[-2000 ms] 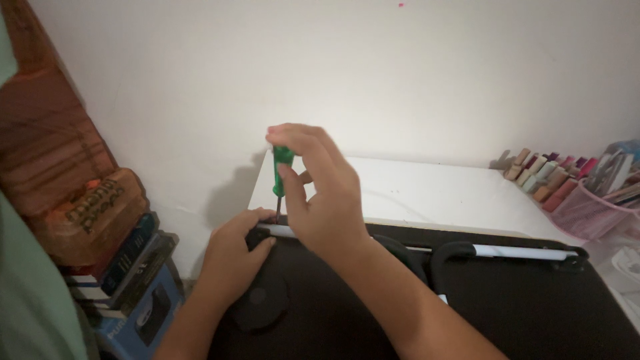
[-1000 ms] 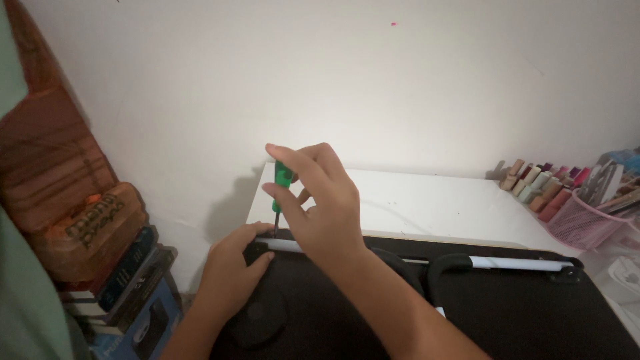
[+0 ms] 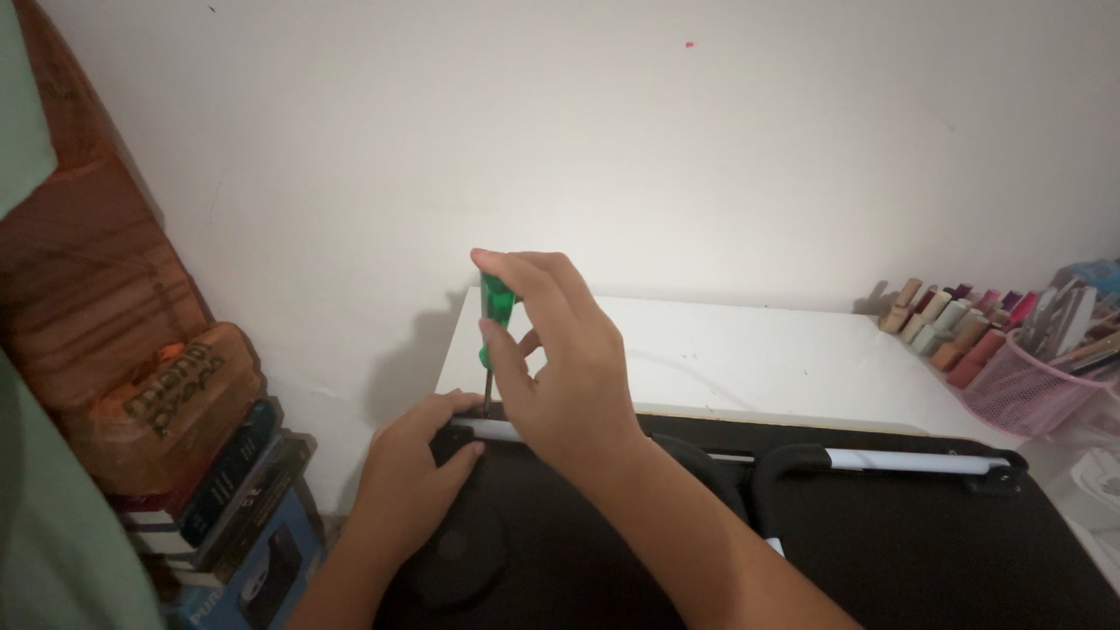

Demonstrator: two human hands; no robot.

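Note:
A screwdriver with a green translucent handle (image 3: pixel 497 302) stands nearly upright, its shaft pointing down at the far edge of a black panel (image 3: pixel 892 542). My right hand (image 3: pixel 573 367) grips the handle between thumb and fingers, one finger resting over its top. My left hand (image 3: pixel 416 477) holds the panel's far left corner, with fingertips beside the screwdriver's tip and the thumb on a pale metal tube (image 3: pixel 490 429). The tip itself and whatever it touches are hidden. Further right, a second pale tube (image 3: pixel 910 461) with black bent ends lies on the panel.
Behind the panel is a white tabletop (image 3: pixel 726 350) against a wall. At its right stand nail polish bottles (image 3: pixel 949 324) and a pink mesh basket (image 3: pixel 1024 389) of tools. Stacked books (image 3: pixel 236 472) under an orange bag (image 3: pixel 175 402) are at left, near green cloth (image 3: pixel 52 507).
Both hands keep nearly the same places, with the screwdriver upright in my right hand. The right hand's fingers have shifted slightly around the handle since the earliest frame.

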